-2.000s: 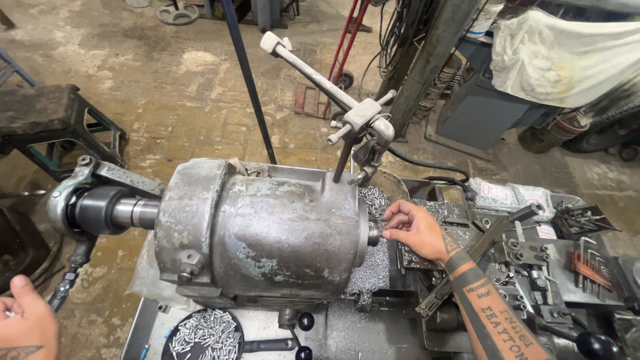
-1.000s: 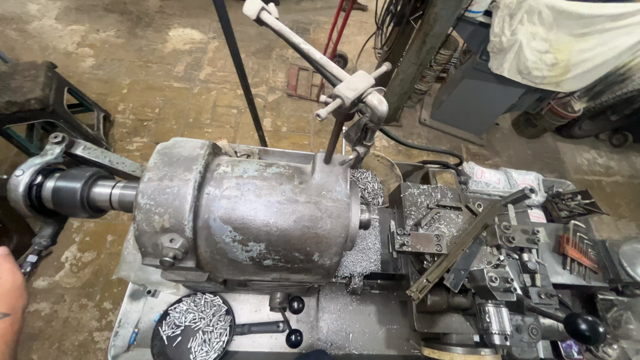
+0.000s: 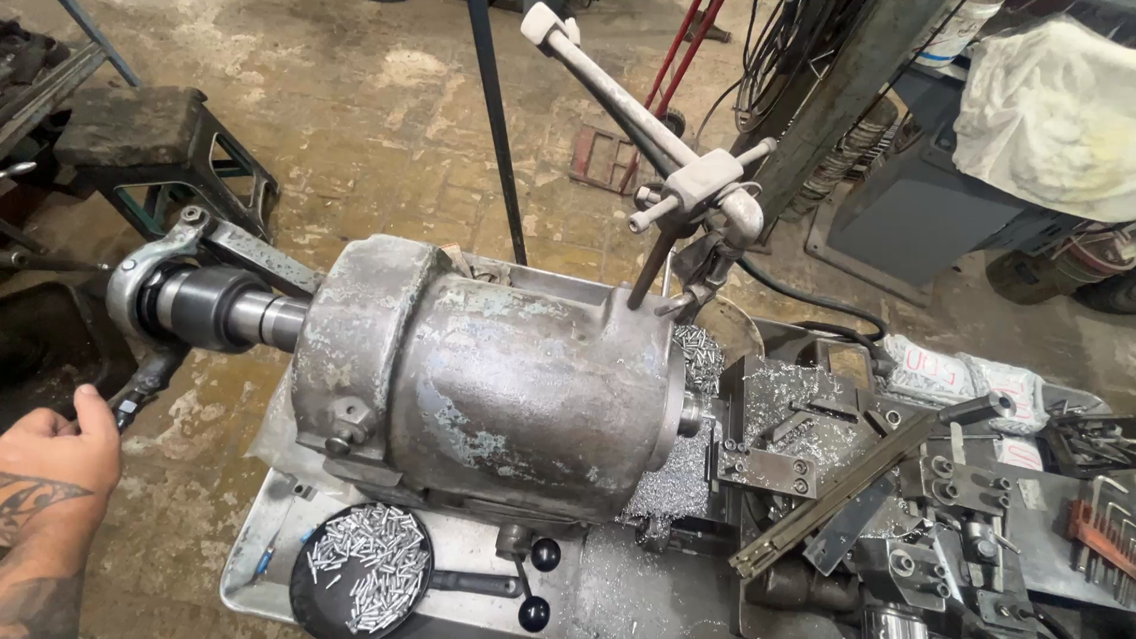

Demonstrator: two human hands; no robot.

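Note:
My left hand (image 3: 67, 453) is at the left edge, beside the lower end of a dark lever (image 3: 146, 386); the fingers are partly hidden, so I cannot tell whether they grip it. That lever hangs from a metal ring clamp (image 3: 138, 297) around the black collar (image 3: 209, 309) on the spindle. The spindle enters the worn grey headstock (image 3: 532, 390) of a lathe. At the headstock's right end a small spindle nose (image 3: 690, 414) faces the cross slide and tool blocks (image 3: 772, 470). Small metal pins fill part of a black frying pan (image 3: 306, 568) below the headstock. My right hand is out of view.
A jointed metal arm (image 3: 621, 98) rises over the headstock. Two ball-ended levers (image 3: 545, 555) stand near the pan handle. Metal chips (image 3: 674, 479) and a long steel bar (image 3: 834, 497) lie at the right, with hex keys (image 3: 1100, 532) beyond. A stool (image 3: 133, 129) stands at upper left.
My right hand, at the spindle nose two seconds ago, has left the view. My left hand now shows more fully at the left edge, near the lever.

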